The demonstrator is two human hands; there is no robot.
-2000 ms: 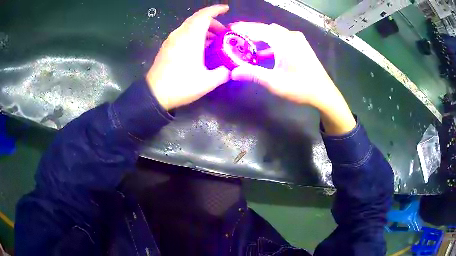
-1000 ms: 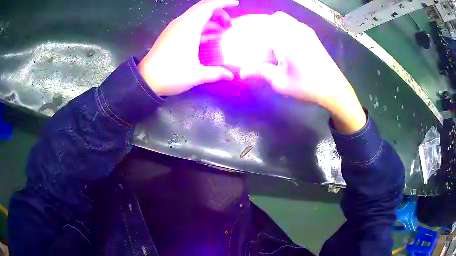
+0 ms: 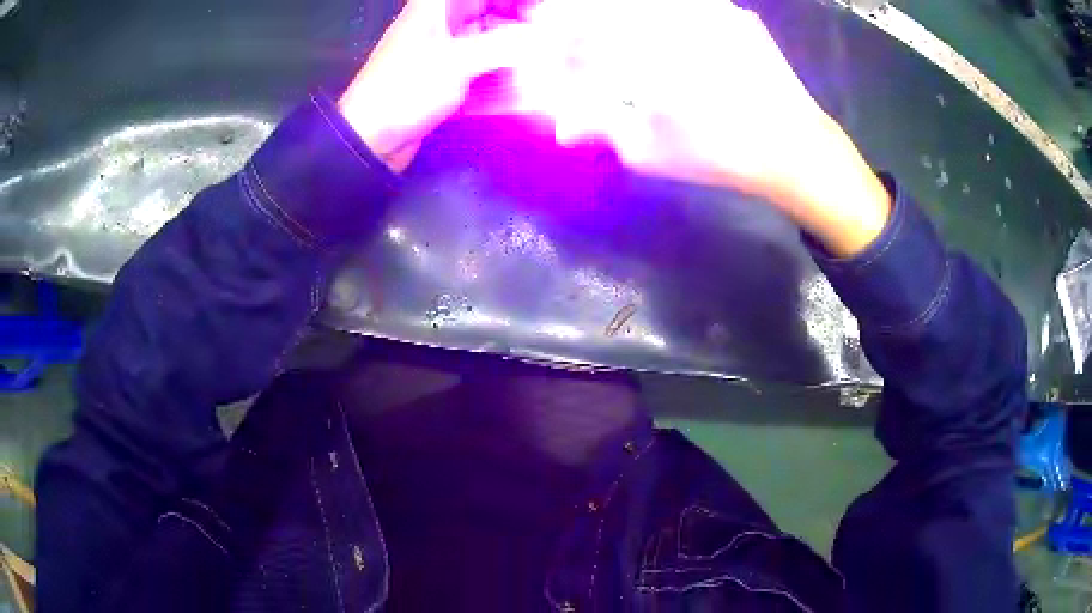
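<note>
A lit LED lamp [image 3: 558, 60] glares white and magenta at the top of the head view, and the glare hides its shape. My left hand [image 3: 419, 84] is on its left side, partly cut off by the top edge. My right hand [image 3: 707, 108] is on its right side, its fingers washed out by the light. Both hands are close together around the lamp, above the dark bench top. The single fingers and any wires cannot be made out.
The shiny dark-green bench sheet [image 3: 719, 287] has a small yellowish scrap [image 3: 620, 319] near its front edge. A pale metal rail [image 3: 970, 90] runs at the upper right. A clear plastic bag [image 3: 1077, 299] lies at the right edge. Blue plastic items [image 3: 36, 341] stand on the floor.
The lamp's round face with its ring of marks showed earlier; now glare covers it. Both hands and the lamp sit higher in the picture, and the view has shifted.
</note>
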